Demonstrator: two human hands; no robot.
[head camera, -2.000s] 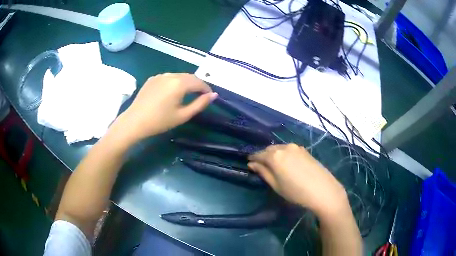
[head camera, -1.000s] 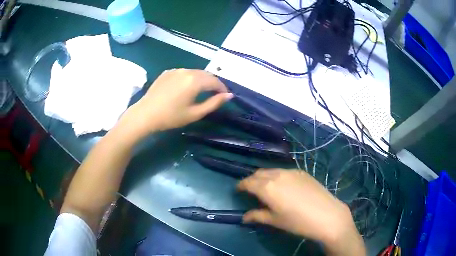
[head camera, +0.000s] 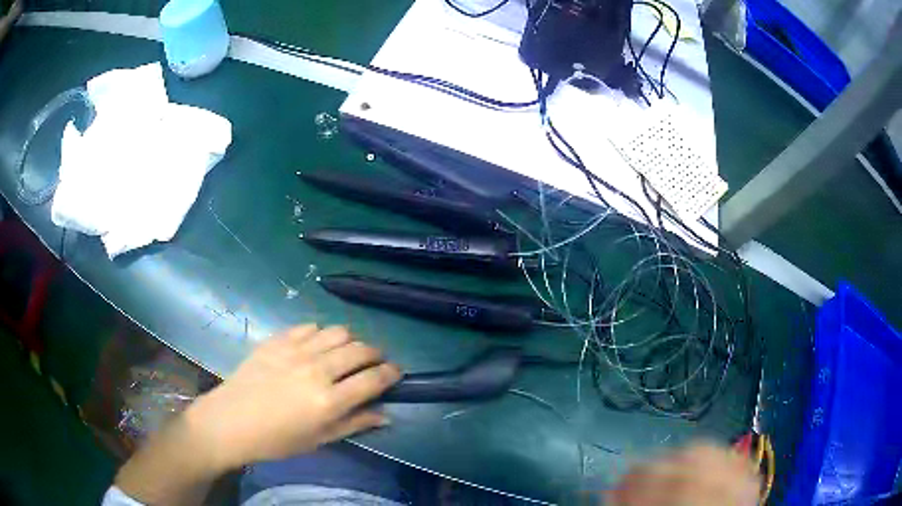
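Note:
Several slim black pens lie side by side on the green bench, tips to the left; one is the middle pen (head camera: 425, 245). My left hand (head camera: 307, 390) is on the front end of the nearest pen (head camera: 455, 381), fingers curled over it, its tip hidden. My right hand (head camera: 692, 482) is blurred at the bottom right edge, partly cut off, beside the scissors handles (head camera: 764, 464); whether it holds anything cannot be told. Clear filament (head camera: 653, 326) lies in tangled loops right of the pens. Tiny clear scraps (head camera: 296, 208) lie near the tips.
A white cloth (head camera: 138, 168) and a filament ring (head camera: 38, 148) lie at left, a pale blue cylinder (head camera: 194, 40) behind. A black box (head camera: 574, 40) with cords and a dotted card (head camera: 673, 163) are on the white board (head camera: 465, 74). A grey post (head camera: 811, 163) and blue bin (head camera: 865, 395) stand right.
My left hand has left the back pens and come down to the nearest pen. My right hand has left the pens and moved to the bottom right. The view has shifted slightly.

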